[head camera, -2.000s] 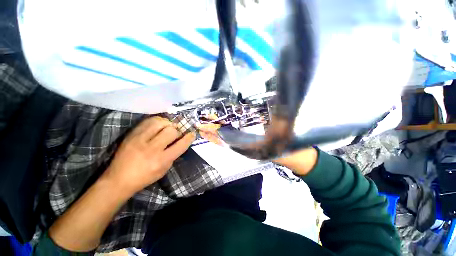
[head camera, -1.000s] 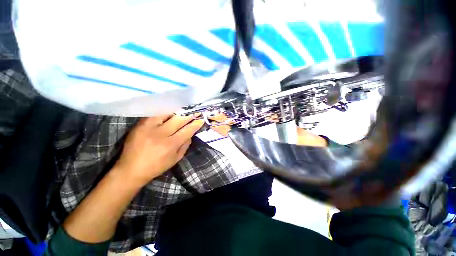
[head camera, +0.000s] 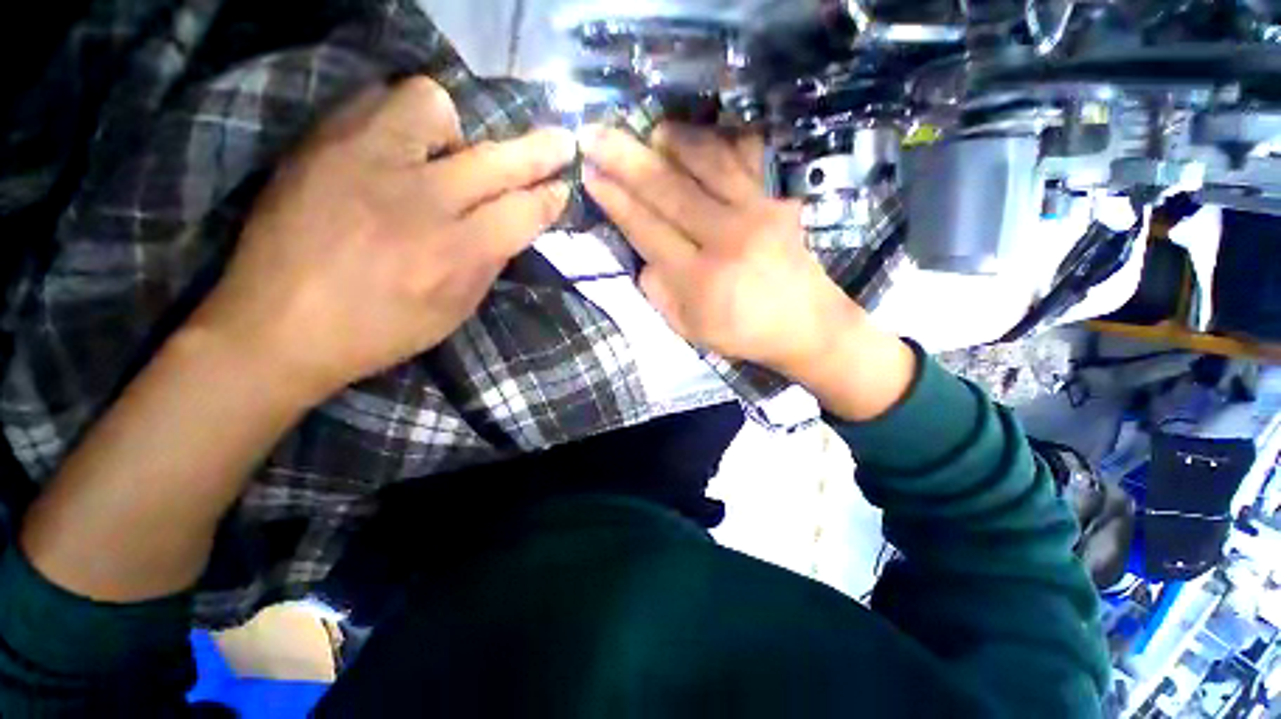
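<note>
The plaid garment body (head camera: 520, 358), in black, grey and white check, lies over the white machine table and hangs down on the left. My left hand (head camera: 372, 232) lies on the cloth with thumb and fingers closed on its edge beside the needle area. My right hand (head camera: 731, 253) meets it from the right, fingertips close to my left fingertips on the same cloth. The presser foot and needle area (head camera: 569, 96) glints just beyond the fingertips, its details blurred. The exact fingertip grip of my right hand is hard to tell.
Metal machine parts (head camera: 969, 197) spread along the top right. A ruler-marked table edge (head camera: 688, 400) runs below my hands. A blue bin (head camera: 253, 691) with brown cardboard is at the bottom left. A black bag-like item (head camera: 1191, 506) and blurred equipment are at the far right.
The view has moved closer to the needle area, and the white head with blue stripes is out of view. My right hand, mostly hidden before, now shows fully beside my left hand.
</note>
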